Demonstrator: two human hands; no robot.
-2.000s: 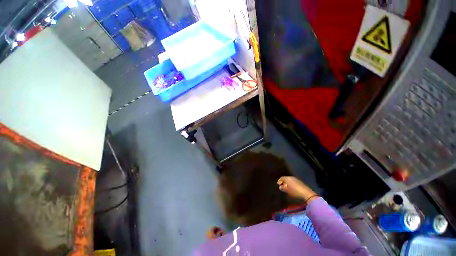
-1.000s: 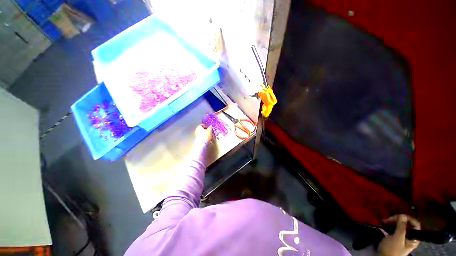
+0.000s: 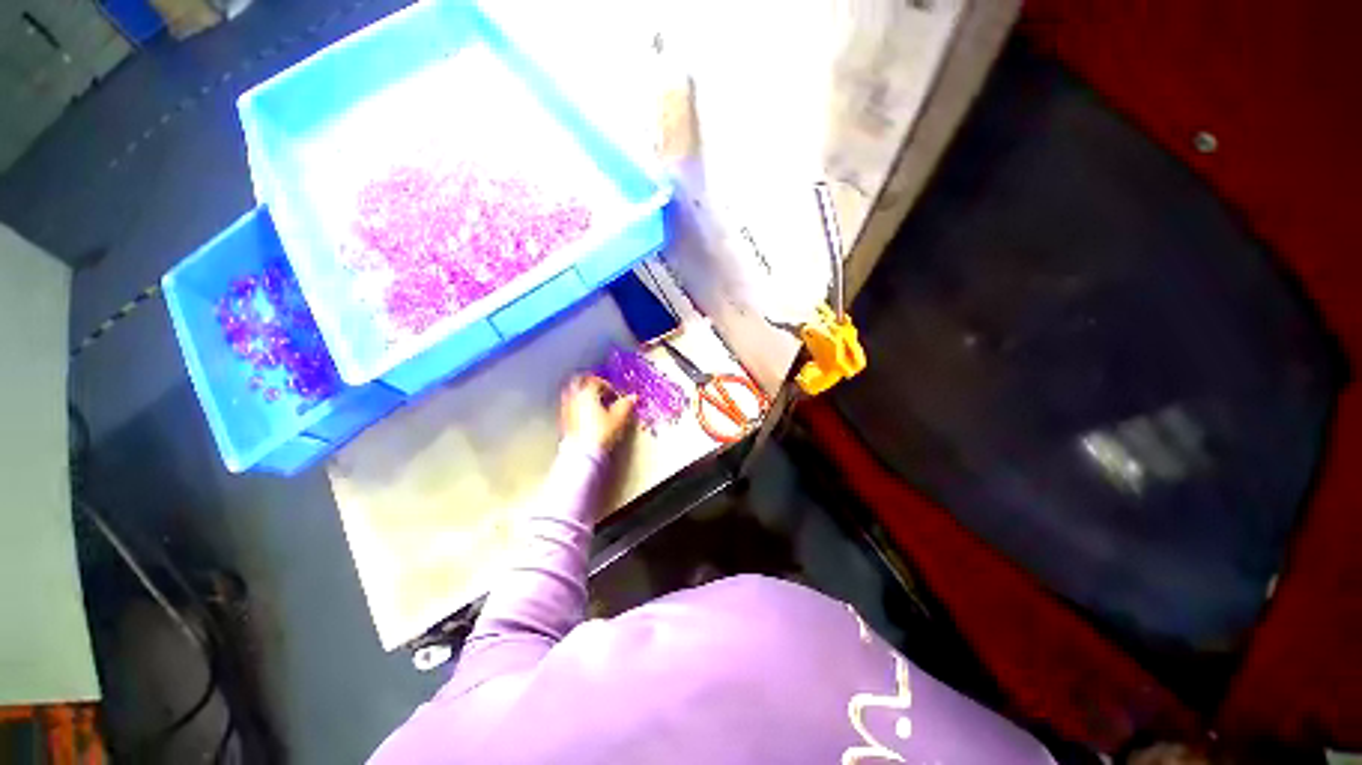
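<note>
My left hand (image 3: 595,411) is on the pale table (image 3: 448,516), its fingers at the left edge of a spiky pile of purple runners (image 3: 650,392). Whether the fingers hold anything is hidden. Scissors (image 3: 729,405) with red-orange loops lie just right of the pile. The large blue bin (image 3: 523,317) with a white inside holds a pink-purple heap of small parts (image 3: 448,239). It overlaps the smaller blue bin (image 3: 224,426), which holds fewer, darker purple parts (image 3: 269,336). A sliver of my right hand (image 3: 1168,753) shows at the bottom right, cut off by the edge.
The red safety door (image 3: 941,583) with a dark window (image 3: 1090,344) stands at the right. Yellow-orange grips (image 3: 831,351), perhaps cutters, are at the table's right corner. A small dark object (image 3: 642,304) lies beside the large bin. A pale panel (image 3: 38,478) stands at far left.
The view has moved closer to the table and bins. My left hand, out over the floor earlier, is now beside the runners. My right hand, at the black door handle one second ago, is almost out of view.
</note>
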